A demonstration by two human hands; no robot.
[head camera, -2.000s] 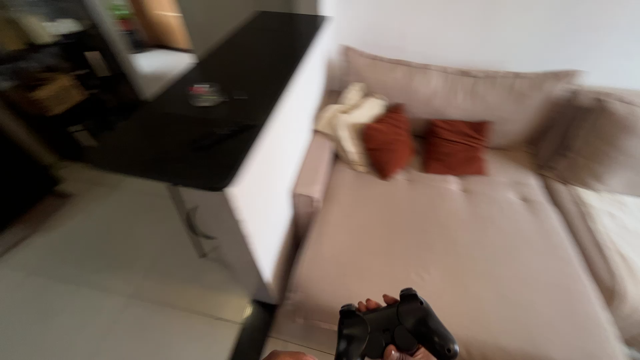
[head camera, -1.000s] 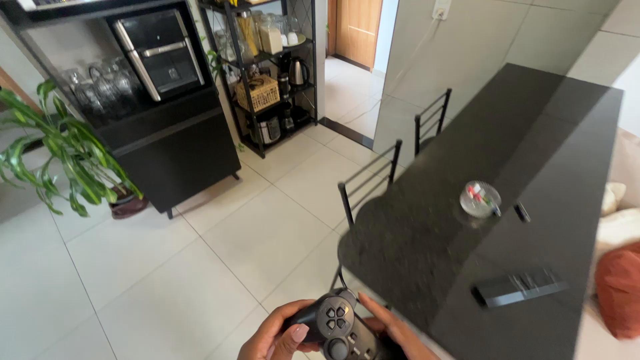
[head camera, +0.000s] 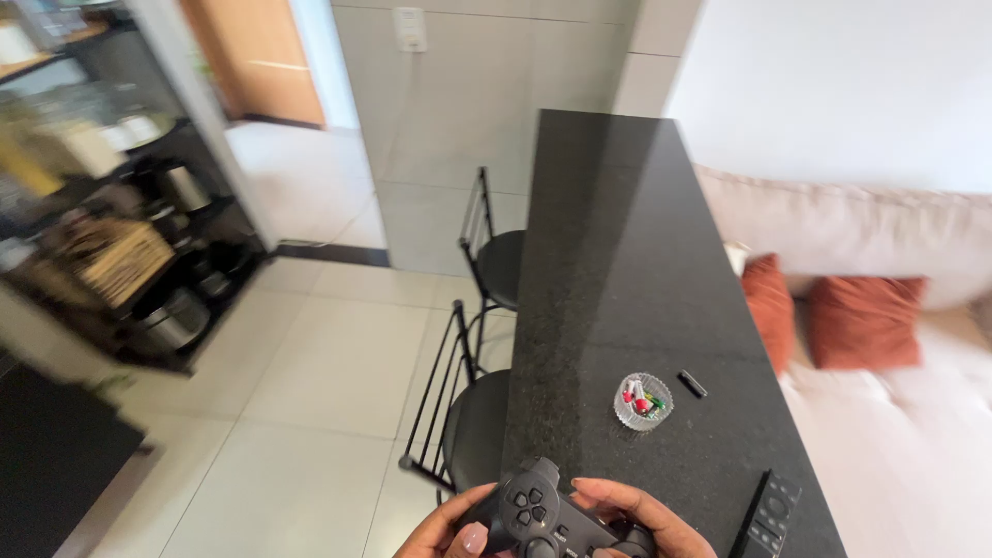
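A black game controller (head camera: 554,519) is held between both hands at the bottom of the head view, its lower part cut off by the frame. My left hand (head camera: 453,527) wraps its left grip, the thumb beside the direction pad. My right hand (head camera: 647,515) holds its right side, with the index finger along the top edge. Beyond it on the black stone counter (head camera: 604,232) stands a ribbed clear glass bowl (head camera: 643,403) with small red, white and green items. A small dark cylindrical object (head camera: 692,384) lies to its right. A black remote control (head camera: 769,515) lies near the counter's right edge.
Two black metal chairs (head camera: 473,434) stand along the counter's left side. A beige sofa (head camera: 891,434) with rust-red cushions (head camera: 864,322) is on the right. Far left, a dark shelf unit (head camera: 186,364) holds a woven basket (head camera: 124,260). A doorway opens at the back.
The view has swung strongly, first left from the sofa, then partly back right towards the counter. The controller stays in my hands.
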